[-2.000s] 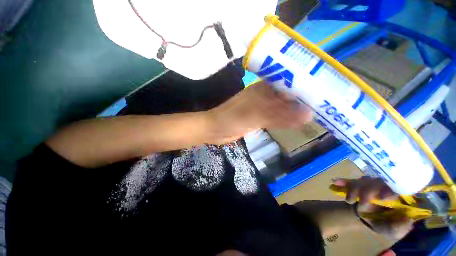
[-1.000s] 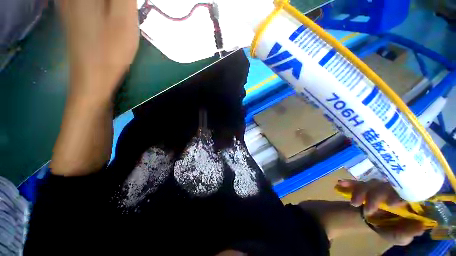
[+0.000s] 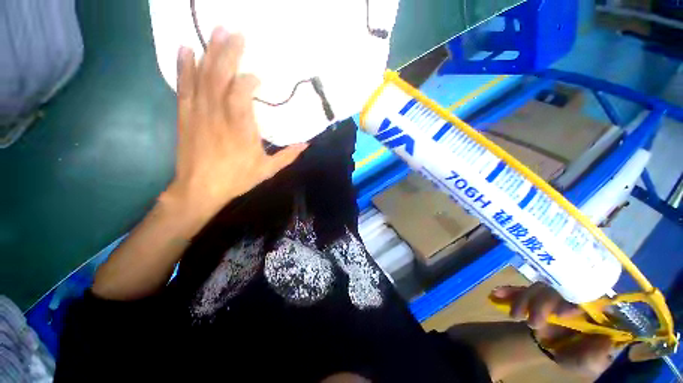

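A white many-sided plate (image 3: 299,45) with thin dark curved wires and dark wire ends lies at the bench's edge. My left hand (image 3: 217,127) lies over its left and near side, fingers spread on top, thumb along the near edge. My right hand (image 3: 562,322) is closed around the yellow handle and trigger of a caulking gun (image 3: 517,168) at lower right. The gun holds a white cartridge (image 3: 494,194) with blue print reading 706H. Its front end points up-left at the plate's right edge; the nozzle is not distinguishable against the plate.
The green bench top (image 3: 90,187) is at left, with a ribbed pale stack (image 3: 37,67) at upper left. Beyond the bench's edge are a blue stool (image 3: 517,37), brown cartons (image 3: 427,217) on a blue rack (image 3: 464,273), and blue floor with a yellow line.
My left hand has come from the upper left down onto the plate. More of the plate shows, its wires differently placed. The gun has shifted slightly left and down, still in my right hand.
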